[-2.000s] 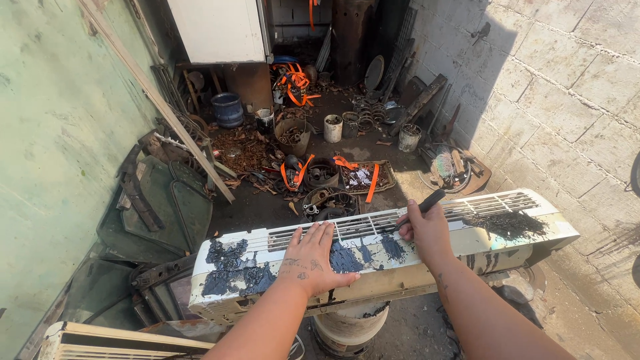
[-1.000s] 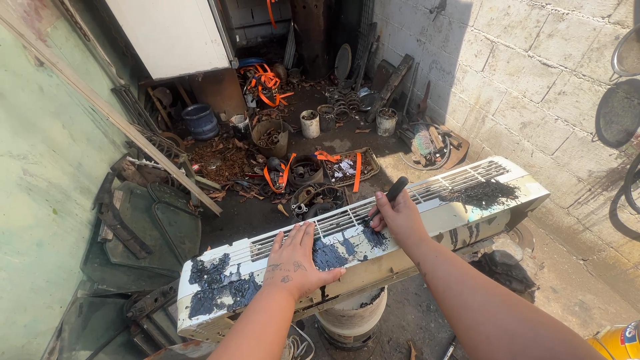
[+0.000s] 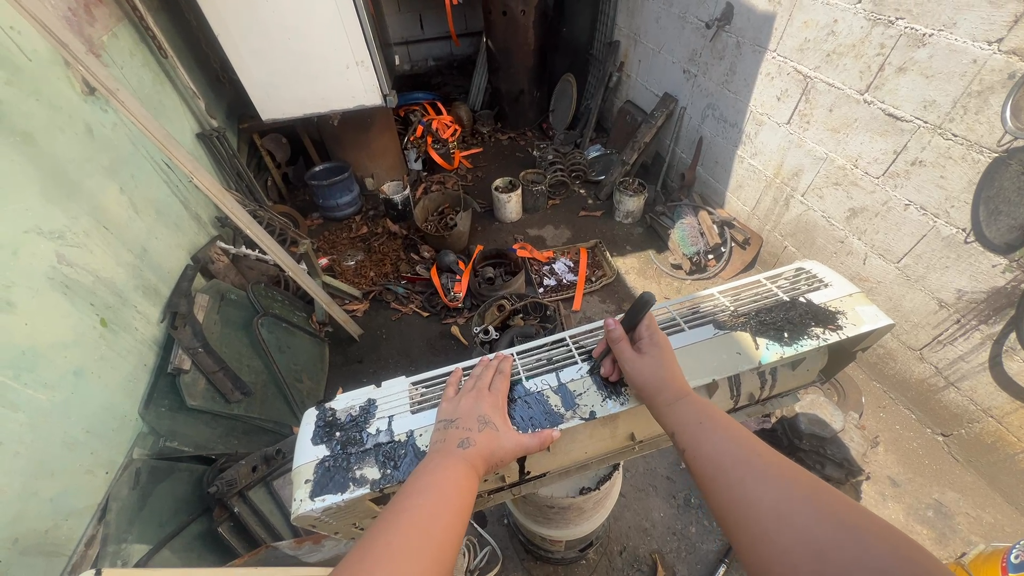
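Note:
A long white plastic air conditioner casing (image 3: pixel 704 352) with a slotted grille lies slantwise over a white bucket (image 3: pixel 568 504). Black tar-like patches (image 3: pixel 364 452) coat its left end and middle, and a rough black clump (image 3: pixel 788 320) covers part of the right end. My left hand (image 3: pixel 480 420) rests palm down on the casing, fingers spread over the grille edge, holding nothing. In my right hand (image 3: pixel 636 356) is a black-handled tool (image 3: pixel 638 312), tilted, its lower end at a black patch beside the grille. The tool's tip is too hidden to name.
Beyond the casing stand a bin of metal parts (image 3: pixel 516 320), a tray with orange straps (image 3: pixel 600 268), several small buckets (image 3: pixel 506 200) and a blue container (image 3: pixel 334 190). Glass panes (image 3: pixel 232 368) and a wooden plank (image 3: pixel 200 176) lean at left. A block wall (image 3: pixel 864 136) runs along the right.
My left hand stays flat on the casing. My right hand still grips the black-handled tool at the middle patch. The view has shifted slightly.

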